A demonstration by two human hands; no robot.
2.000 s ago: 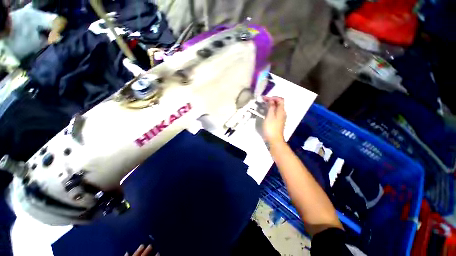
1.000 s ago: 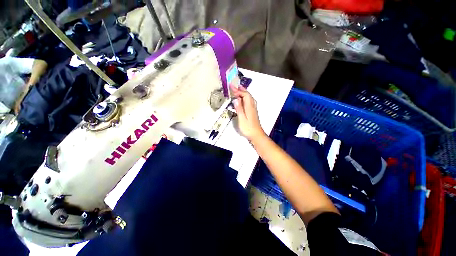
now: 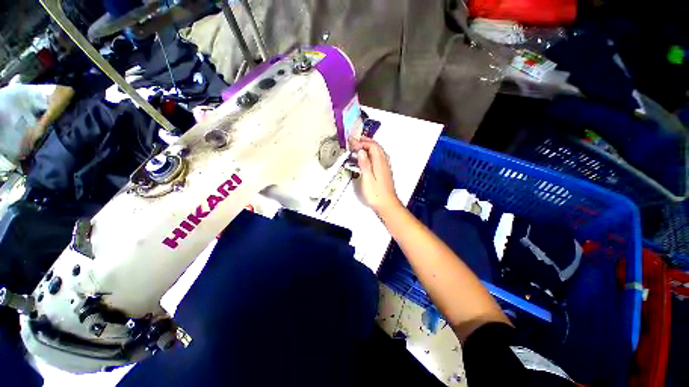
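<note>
The white lockstitch sewing machine (image 3: 219, 166) with pink HIKARI lettering runs diagonally across the view, its purple end at the top. My right hand (image 3: 372, 172) is at the control panel area (image 3: 352, 115) on that end, fingers bent against its lower edge. I cannot tell whether the fingers hold anything. The large navy garment panel (image 3: 279, 302) lies in front of the machine, with one edge near the machine arm. The mobile phone (image 3: 313, 225) lies dark along the panel's top edge. The needle area is hidden. My left hand is not in view.
The blue crate (image 3: 521, 162) stands at the right of the white table (image 3: 419, 140) and holds navy and white pieces (image 3: 461, 234). Red crates (image 3: 656, 325) are beyond it. Dark cloth lies behind the machine at left. A person's arm (image 3: 54, 113) shows at far left.
The view has shifted, so the machine sits further left than two seconds ago. My right hand stays at the control end. My left fingertips, earlier at the bottom edge, are out of the picture.
</note>
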